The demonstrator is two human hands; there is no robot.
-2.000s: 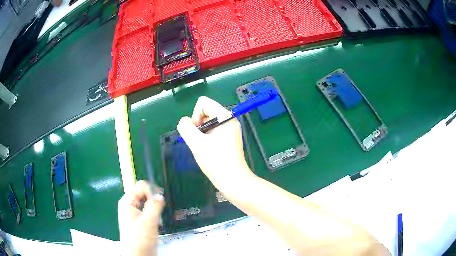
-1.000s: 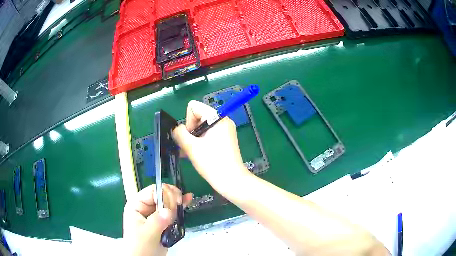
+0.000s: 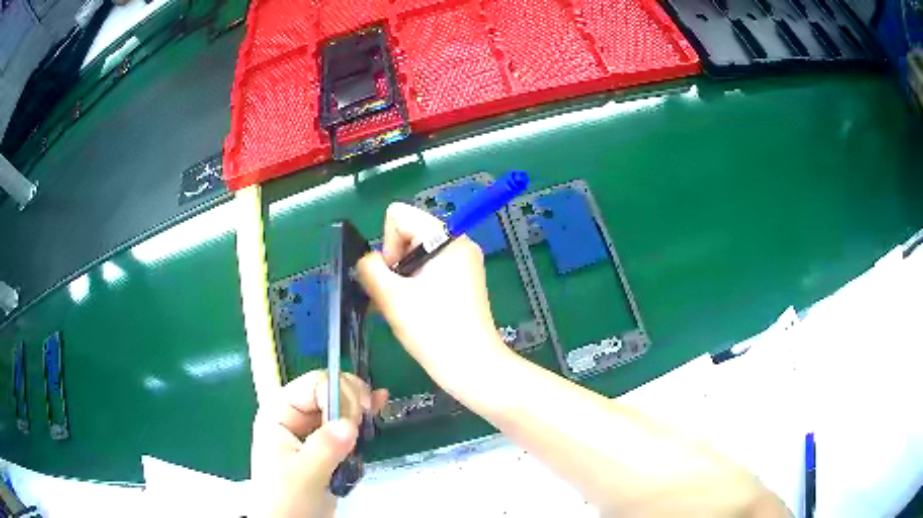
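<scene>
My left hand (image 3: 309,435) grips a phone middle frame (image 3: 337,314) by its lower end and holds it upright, edge-on, above the green conveyor belt (image 3: 749,192). My right hand (image 3: 435,293) holds a marker pen (image 3: 476,213) with its blue cap pointing up and right. The pen's tip is hidden by my fingers, close beside the held frame's upper part. Another middle frame (image 3: 635,304) with a blue film (image 3: 569,235) lies on the belt right of my right hand. More frames lie partly hidden behind my hands.
A red parts tray (image 3: 455,61) stands beyond the belt, with dark frames (image 3: 357,86) in one pocket. A black tray (image 3: 774,35) is right of it. A yellow-white strip (image 3: 254,293) crosses the belt. Frames lie far left. A spare pen (image 3: 810,473) lies on the white edge (image 3: 708,425).
The frames on the belt have moved left, the rightmost now touching or close to its neighbour. My left hand has lifted a frame upright since the earliest view; it shifted slightly right since the later one.
</scene>
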